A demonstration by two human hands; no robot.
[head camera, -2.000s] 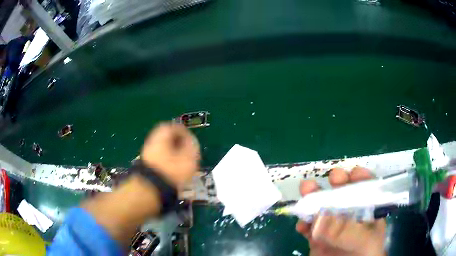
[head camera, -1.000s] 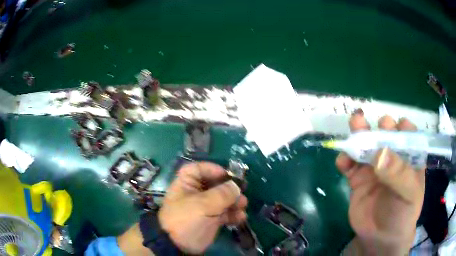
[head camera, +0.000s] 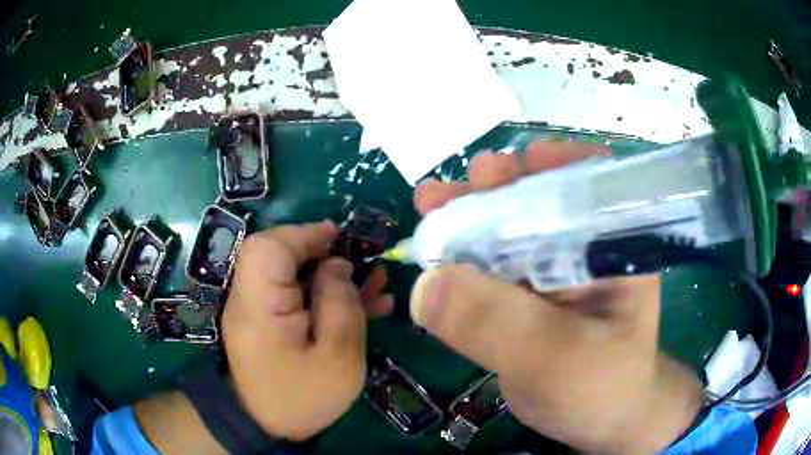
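Observation:
My left hand (head camera: 298,324), with a dark wristband, pinches a small dark electronic housing (head camera: 363,233) between thumb and fingers, near the middle of the view. My fingers cover part of it. My right hand (head camera: 525,329) is closed around a translucent-white dispensing syringe (head camera: 578,218) with a green cap (head camera: 738,169) and a black piece along the barrel. The syringe's yellow-green tip points left, at the lower right edge of the held housing. Whether it touches cannot be told.
A white sheet (head camera: 418,80) lies across the chipped white strip (head camera: 587,80). Several housings (head camera: 242,157) lie at left on the green surface; others lie below the hands (head camera: 403,396). A yellow-and-blue object (head camera: 27,355) is at lower left. A black cable hangs at right.
The view has tilted down and closer. My left hand now holds the housing up at the syringe tip. My right hand has brought the syringe left, close to my left hand.

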